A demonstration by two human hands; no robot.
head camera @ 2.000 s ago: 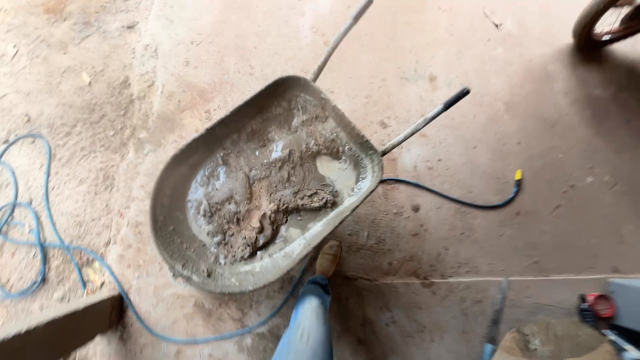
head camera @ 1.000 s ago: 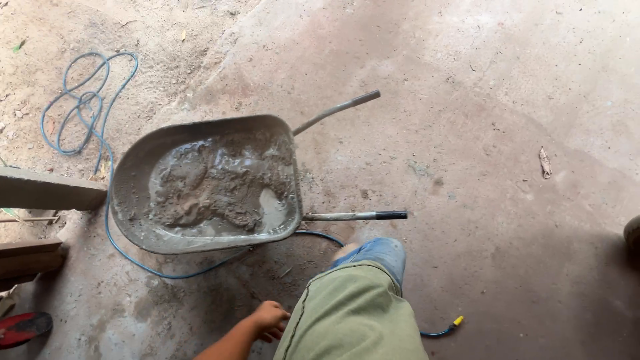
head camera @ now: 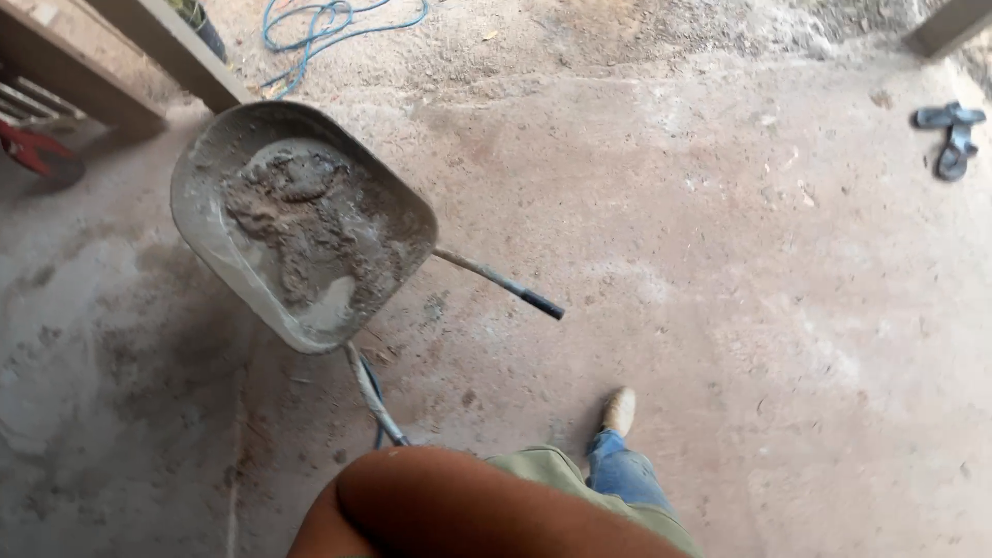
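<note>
A metal wheelbarrow stands on the concrete floor with wet, lumpy mortar in its tray. Its right handle ends in a black grip, and the other handle runs down towards my bent arm. That arm crosses the bottom of the head view in front of my green shirt, its elbow close to the end of the lower handle. Neither of my hands can be seen. Part of a blue hose shows beside the lower handle.
Wooden posts rise at the upper left, near a red object. More blue hose lies coiled on the dirt beyond the wheelbarrow. Dark sandals lie at the far right, below another post. My shoe is on the floor.
The view has turned a lot. A hand seen near my shirt one second ago is out of sight, and a bent arm now crosses the bottom of the view.
</note>
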